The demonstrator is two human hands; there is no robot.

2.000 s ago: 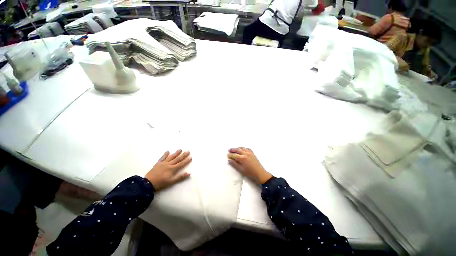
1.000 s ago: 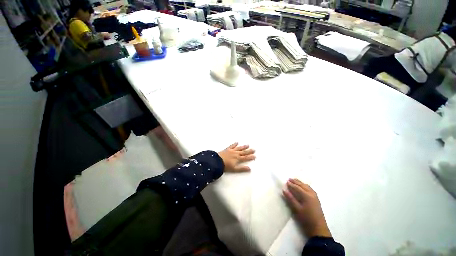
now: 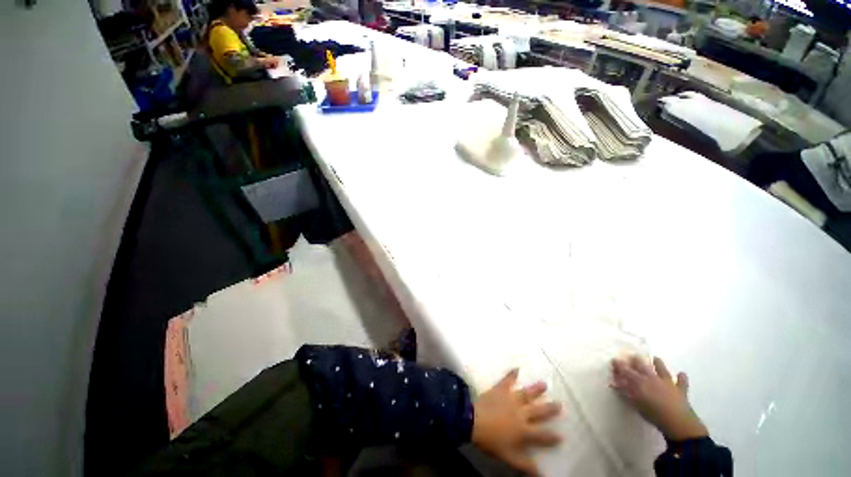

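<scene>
A pale fabric panel (image 3: 580,373) lies on the white table, with a thin raised line running along it between my hands. It is low in contrast with the table, so its outline is hard to follow. My left hand (image 3: 516,421) lies on the panel near the table's front edge, fingers spread, holding nothing. My right hand (image 3: 653,391) lies on the panel to the right of the line, palm down, its fingers a little apart and holding nothing.
Beyond are a spouted whitish container (image 3: 496,144), folded grey-beige bundles (image 3: 611,126) and a blue tray (image 3: 351,105) with a reddish-brown pot. Pale sheets with pink edges (image 3: 271,326) lie below the table edge at left. A person in yellow (image 3: 227,51) is at the far left.
The view has swung left, so the table's left side and the sheets beside it show. Both hands now appear lower in the picture, still on the panel. The right-hand stack has left the view.
</scene>
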